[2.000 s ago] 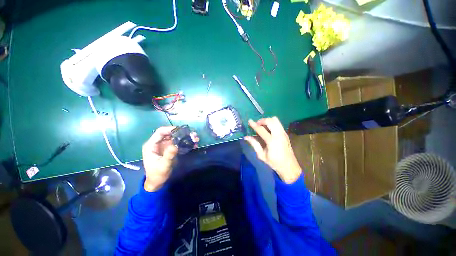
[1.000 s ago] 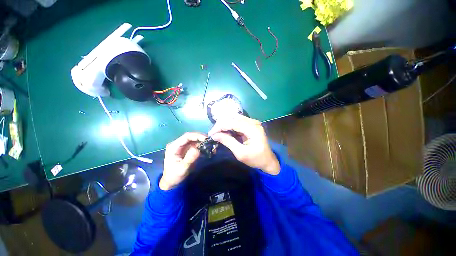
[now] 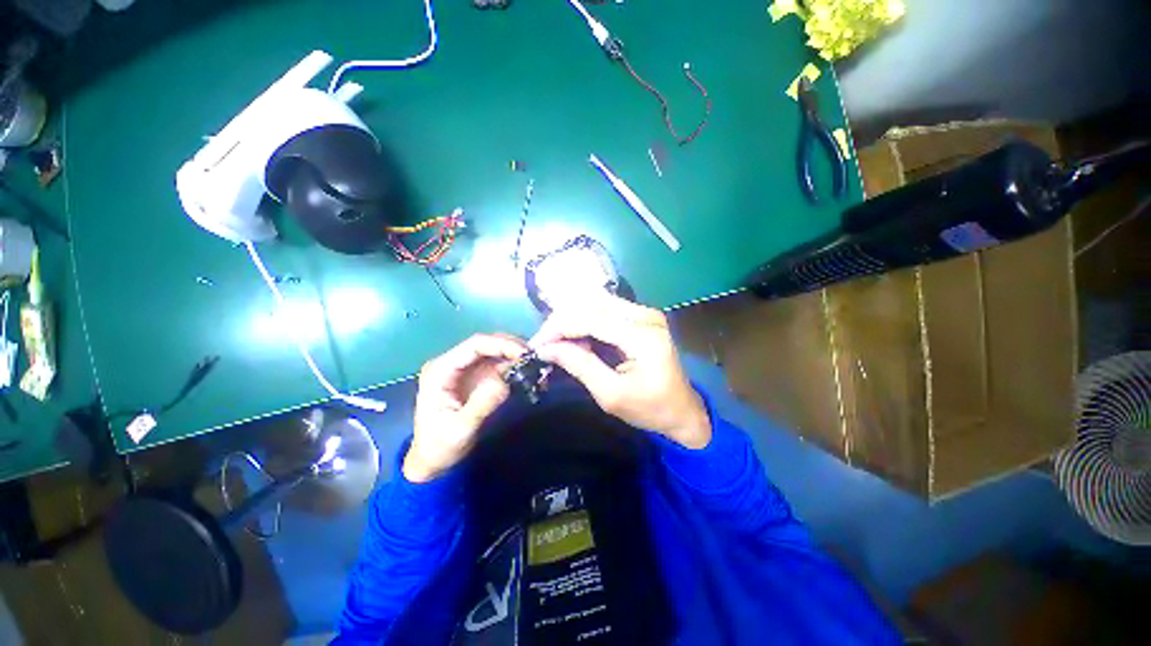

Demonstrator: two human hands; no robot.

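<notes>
A small dark part, which looks like the lens module (image 3: 528,376), is held over my lap just off the mat's front edge. My left hand (image 3: 457,401) grips its left side with the fingertips. My right hand (image 3: 621,366) has its thumb and fingers closed on its upper right side; its fine details are too small to tell. The camera front housing (image 3: 571,268), a ring with a bright glare inside, lies on the mat just beyond my right hand. The white PTZ camera (image 3: 227,158) with its black ball head (image 3: 331,189) lies at the left, red and orange wires (image 3: 432,237) coming out.
Silver tweezers (image 3: 634,202), a thin rod (image 3: 524,225) and dark-handled side cutters (image 3: 820,158) lie on the green mat (image 3: 152,303). A long black cylinder (image 3: 934,225) hangs over cardboard boxes (image 3: 940,379) at right. A fan (image 3: 1117,442) stands at lower right.
My right hand has come in from the right and joined my left hand on the dark part. Both hands have hardly moved in the last second. The view has shifted slightly.
</notes>
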